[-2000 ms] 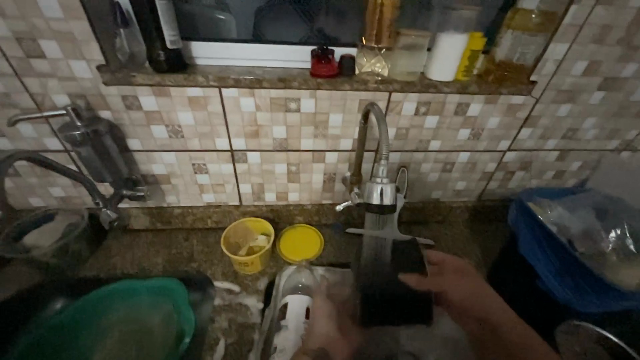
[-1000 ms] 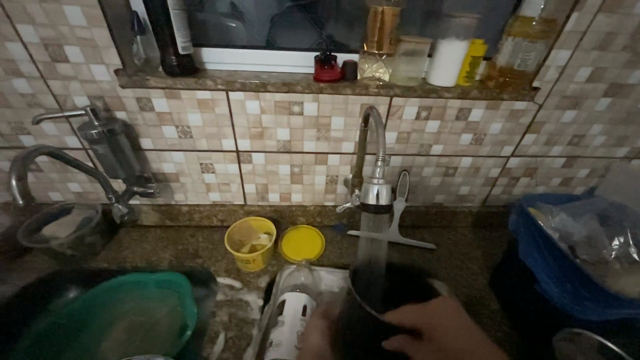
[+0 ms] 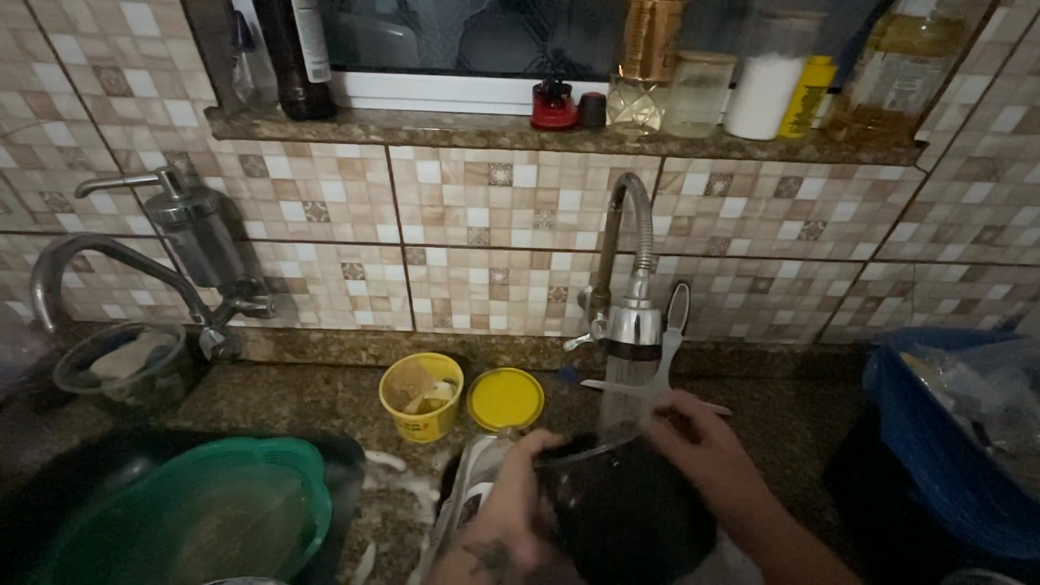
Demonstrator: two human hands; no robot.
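Observation:
A dark, rounded container [image 3: 626, 512] is tilted under the running faucet [image 3: 635, 325], and water streams down at its rim. My left hand [image 3: 520, 487] grips its left side, with the thumb near the rim. At the upper right of the rim is my right hand [image 3: 691, 439], fingers bent and slightly blurred; whether they press on the container is hard to tell. Partly behind my left hand lies a clear container with a label [image 3: 475, 496]. The lower part of the dark container is cut off by the frame.
A yellow tub [image 3: 422, 398] and its yellow lid [image 3: 505, 399] stand behind the sink. At left are a green plastic basin [image 3: 317, 487], a curved faucet [image 3: 114, 248] and a clear bowl [image 3: 122, 366]. A white squeegee [image 3: 670, 357] leans behind the stream. A blue-lined bin [image 3: 910, 422] stands right.
The dark container has turned and tilted, now showing more of its side. My left hand has come up onto its left side, and my right hand has moved up to the rim near the water.

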